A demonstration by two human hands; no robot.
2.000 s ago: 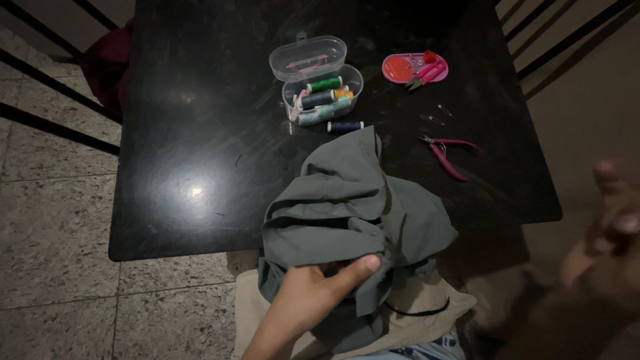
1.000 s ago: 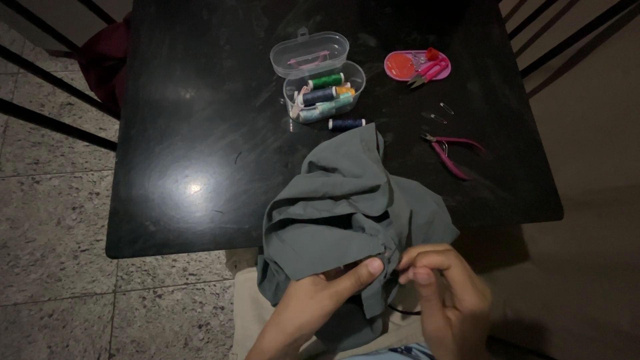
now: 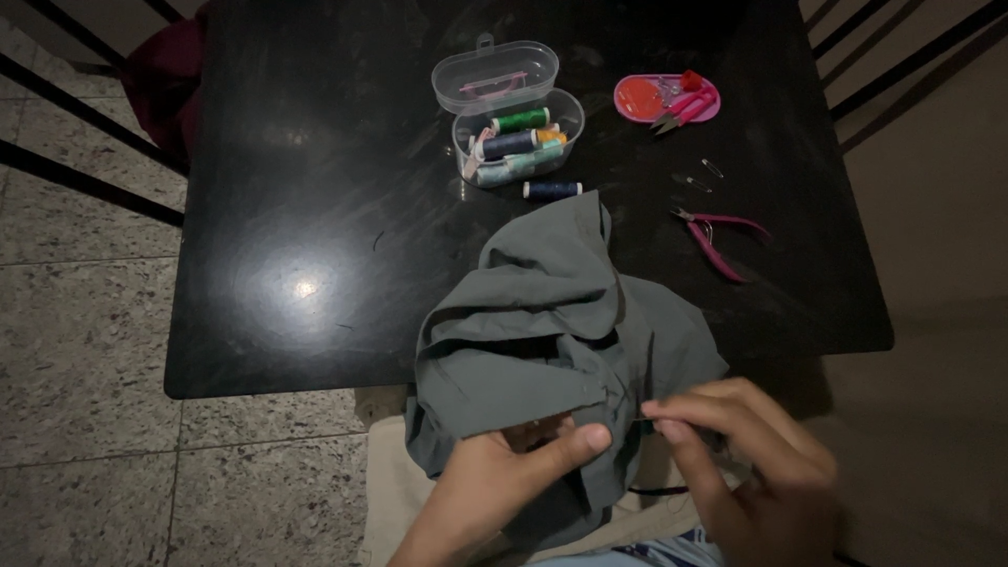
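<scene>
A grey-green cloth garment (image 3: 520, 386) lies bunched over the table's front edge and hangs down over my lap. My left hand (image 3: 512, 472) holds it, thumb on top and the fingers partly hidden under a fold. To the right of that thumb, my right hand (image 3: 740, 457) pinches a thin sewing needle (image 3: 642, 419) between thumb and forefinger, its tip toward the cloth; whether it touches the fabric cannot be told. A dark blue thread spool (image 3: 553, 190) lies just behind the garment.
On the black table (image 3: 315, 197), an open clear plastic box (image 3: 579, 130) holds several thread spools. A pink tray (image 3: 713, 110) with small pink scissors (image 3: 685, 110) stands at the back right. Nearer are two safety pins (image 3: 712, 168) and pink-handled nippers (image 3: 717, 248).
My right hand came in from the far right to the cloth beside my left thumb, and has since drawn slightly back to the right. My left hand keeps its hold on the garment.
</scene>
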